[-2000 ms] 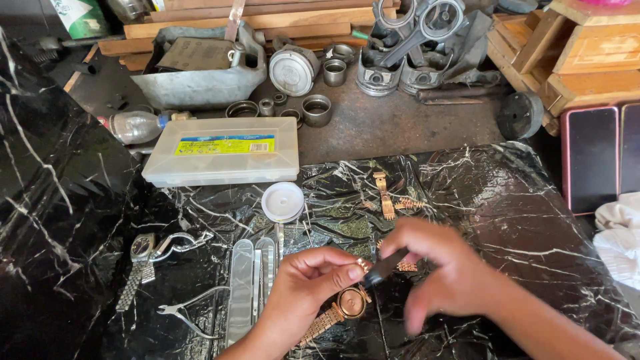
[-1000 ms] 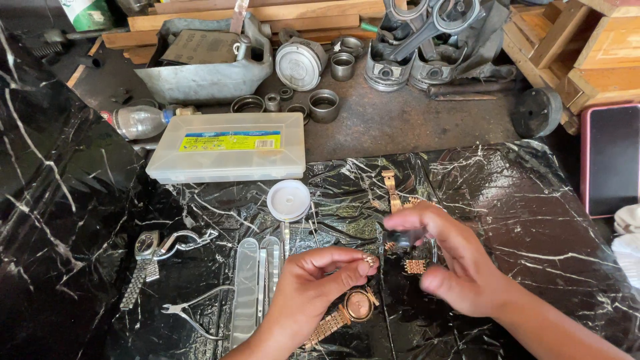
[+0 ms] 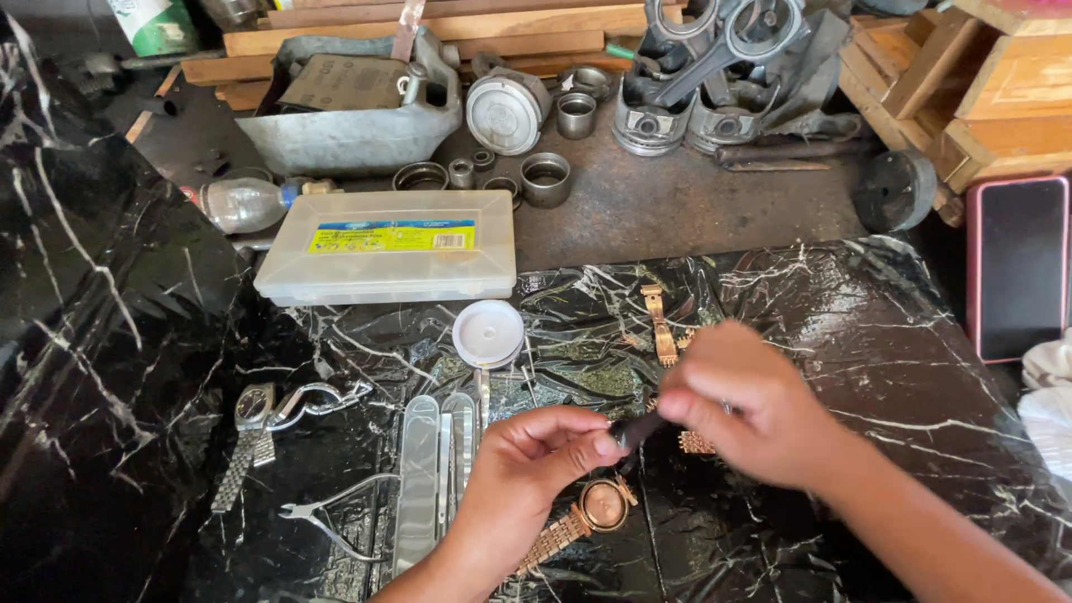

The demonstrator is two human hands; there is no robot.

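Note:
My left hand (image 3: 544, 469) pinches something small between thumb and fingertips; the piece is mostly hidden. My right hand (image 3: 737, 402) is closed on a dark, slim tool (image 3: 638, 429), blurred, whose end meets the left fingertips. Just below lies a rose-gold wristwatch (image 3: 603, 505) with its link bracelet (image 3: 553, 540) running toward the left wrist. Beyond the right hand are a rose-gold clasp (image 3: 659, 325) and a short piece of link band (image 3: 697, 442). Left of the hands lie cutting nippers (image 3: 322, 512), a clear plastic tool case (image 3: 419, 486) and a silver wristwatch (image 3: 254, 409).
A closed plastic box (image 3: 389, 280) and a round white container (image 3: 488, 333) stand beyond my hands on the black marble-patterned sheet (image 3: 871, 360). Farther back are pistons (image 3: 653, 121), metal rings (image 3: 546, 177) and a cut-open container (image 3: 335, 138). A phone (image 3: 1020, 268) stands at the right.
My right hand, apart from the left one a second ago, has come back to it with the dark tool. The left hand keeps its pinch above the watch.

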